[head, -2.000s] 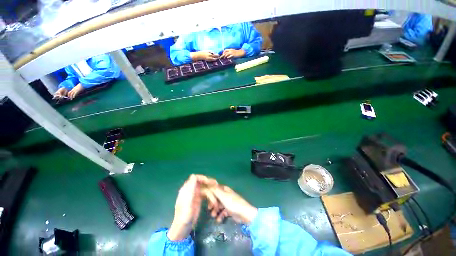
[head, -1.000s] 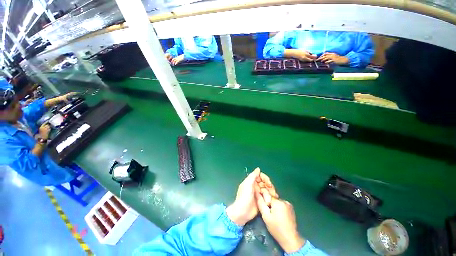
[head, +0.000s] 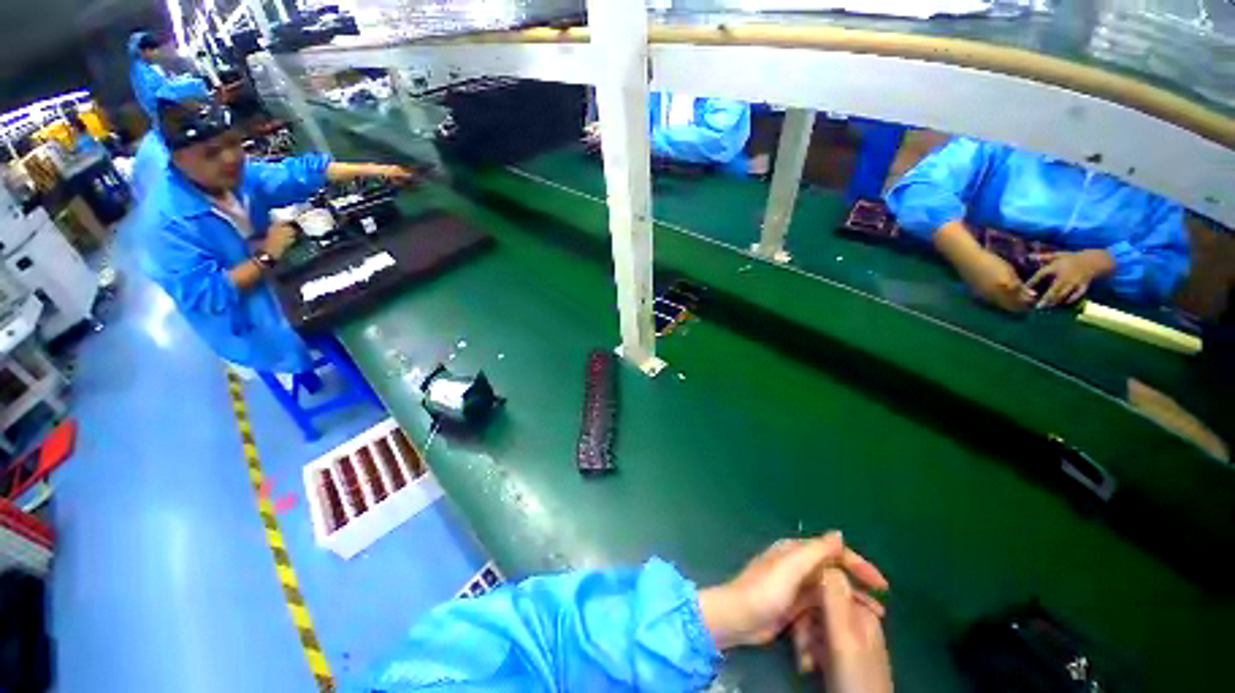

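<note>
My left hand (head: 769, 593) and my right hand (head: 849, 634) are pressed together at the lower right, above the green bench mat (head: 718, 474). The fingers overlap and the palms are hidden, so whether anything is between them does not show. No tool or part is visible in them. A long dark red-black ribbed strip (head: 599, 413) lies on the mat to the left of my hands. A solder wire spool on a black holder (head: 458, 398) stands farther left, near the bench edge.
A white shelf post (head: 624, 203) stands on the bench ahead. A black fan (head: 1036, 650) is at the lower right. Display modules (head: 673, 309) lie behind the post. A white box with dark red rows (head: 366, 485) is below the bench edge. A person sits at left beside a black tray (head: 386, 271).
The view has swung left, so bench things shift right in the picture; the tape roll and soldering station have left it. My hands stay together, with their fingers placed differently.
</note>
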